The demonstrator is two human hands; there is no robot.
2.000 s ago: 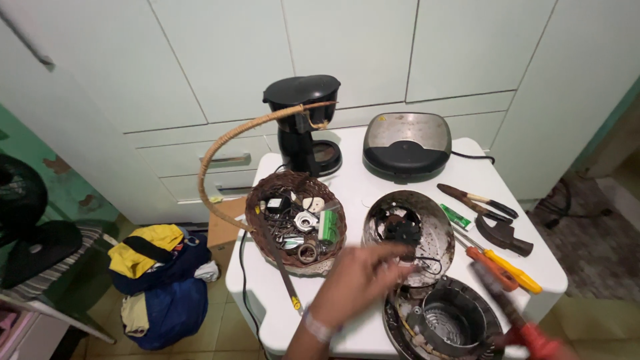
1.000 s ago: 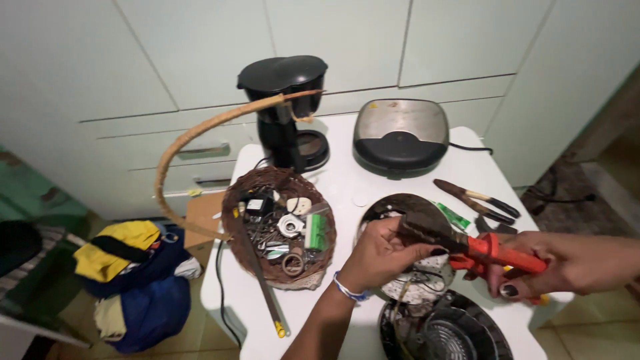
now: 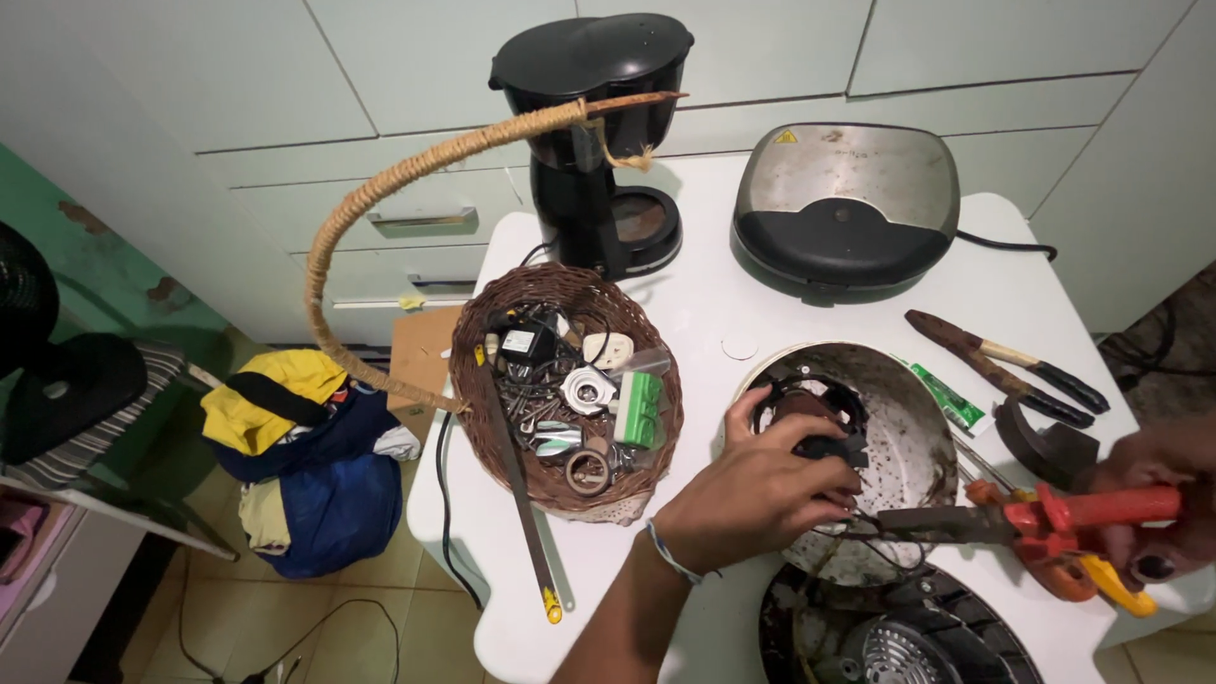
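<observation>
My left hand (image 3: 774, 470) grips a dark, round motor-like part (image 3: 822, 413) over a stained metal bowl-shaped housing (image 3: 907, 437). From the right, my right hand (image 3: 1154, 503) holds pliers with red handles (image 3: 1092, 508). Their dark jaws point left, close to a thin black wire beside my left fingers; whether they touch it I cannot tell. Below the housing lies a black round appliance part (image 3: 988, 622) with a ribbed centre, cut off by the frame's lower edge. Orange and yellow tool handles (image 3: 1116, 584) show under the pliers.
A wicker basket (image 3: 465, 351) holds hardware and a saw blade (image 3: 522, 503); its curved wrapped handle (image 3: 328, 237) arches left. Behind stand a black coffee maker (image 3: 570, 190) and an electric grill (image 3: 845, 209). Pincers (image 3: 997, 361), a green tube (image 3: 950, 394) and a hammer head (image 3: 1045, 446) lie right.
The pliers' jaws have moved down from beside my left fingertips to the wire area. My left hand now grips the dark motor-like part. Two seconds ago the pliers were lower right, blurred.
</observation>
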